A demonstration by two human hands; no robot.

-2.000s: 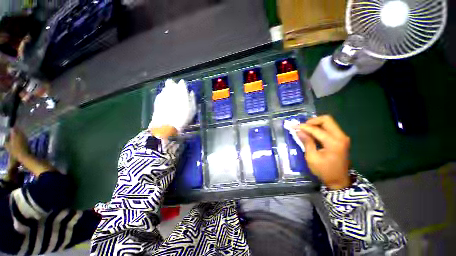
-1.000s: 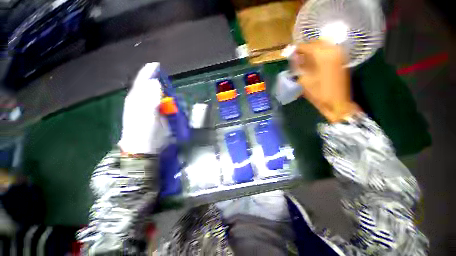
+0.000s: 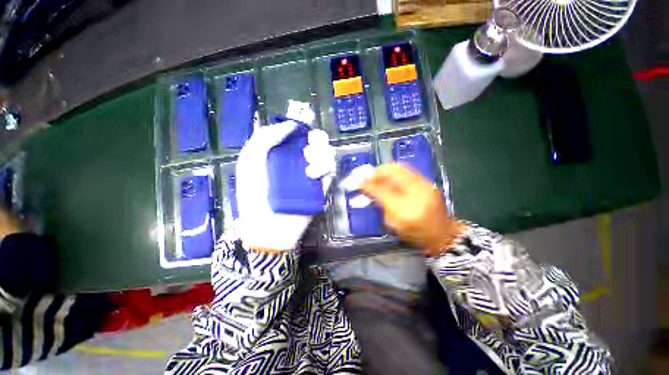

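My left hand (image 3: 268,187), in a white glove, holds a blue phone (image 3: 295,172) with its plain back up, above the middle of the clear blister tray (image 3: 163,198). My bare right hand (image 3: 411,205) is just right of it, over the front row, pinching a white crumpled cloth (image 3: 359,178). It is slightly blurred. Two phones (image 3: 403,80) at the back right lie keypad up with orange bands. Two phones (image 3: 192,113) at the back left and the visible front-row phones lie back up. The middle back pocket holds no phone; a small white piece (image 3: 300,111) shows at its front end.
A white bottle with a pump top (image 3: 465,73) stands right of the tray, beside a white fan (image 3: 572,18). A dark slab (image 3: 565,117) lies on the green mat (image 3: 506,176). Cardboard (image 3: 444,11) is at the far edge. Another person's striped sleeve (image 3: 37,322) is at the left.
My right hand has come back from the bottle to the tray's front row. My left hand has moved right with the phone, now back up. The camera view has shifted.
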